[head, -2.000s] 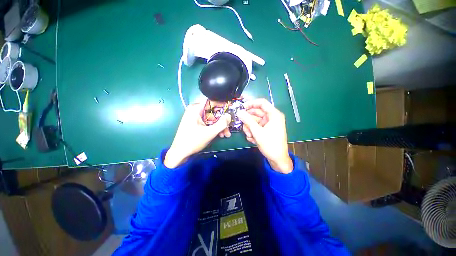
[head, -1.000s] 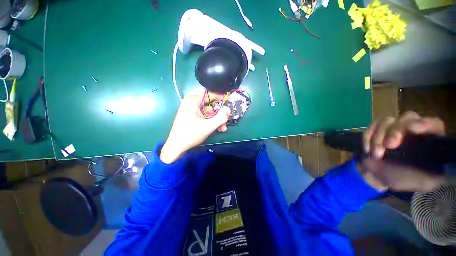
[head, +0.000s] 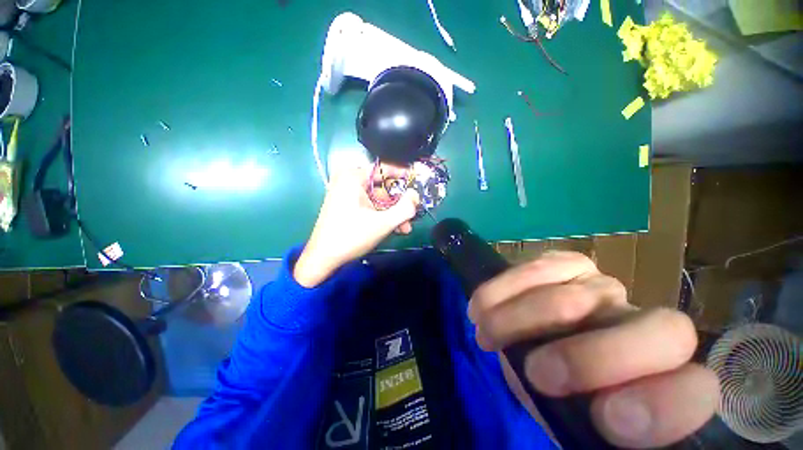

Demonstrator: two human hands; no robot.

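The white dome camera (head: 387,53) lies on the green mat with its glossy black ball head (head: 403,114) towards me. My left hand (head: 354,209) holds the round circuit board module (head: 429,183) and the thin red and coloured wires (head: 380,186) just below the head. My right hand (head: 590,338) is large and close to the camera, wrapped around the thick black electric screwdriver (head: 471,250). The screwdriver's thin bit points at the board module; whether it touches a screw cannot be told.
Tweezers (head: 516,163) and a thin rod (head: 481,156) lie right of the camera. Small dark screws (head: 165,127) are scattered on the left. Crumpled yellow tape (head: 682,57) sits at the back right. A black stool (head: 106,353) and a fan (head: 755,382) stand below the bench.
My right hand has left the board, grasped the screwdriver at the right, and brought it to the module. My left hand still holds the module and wires.
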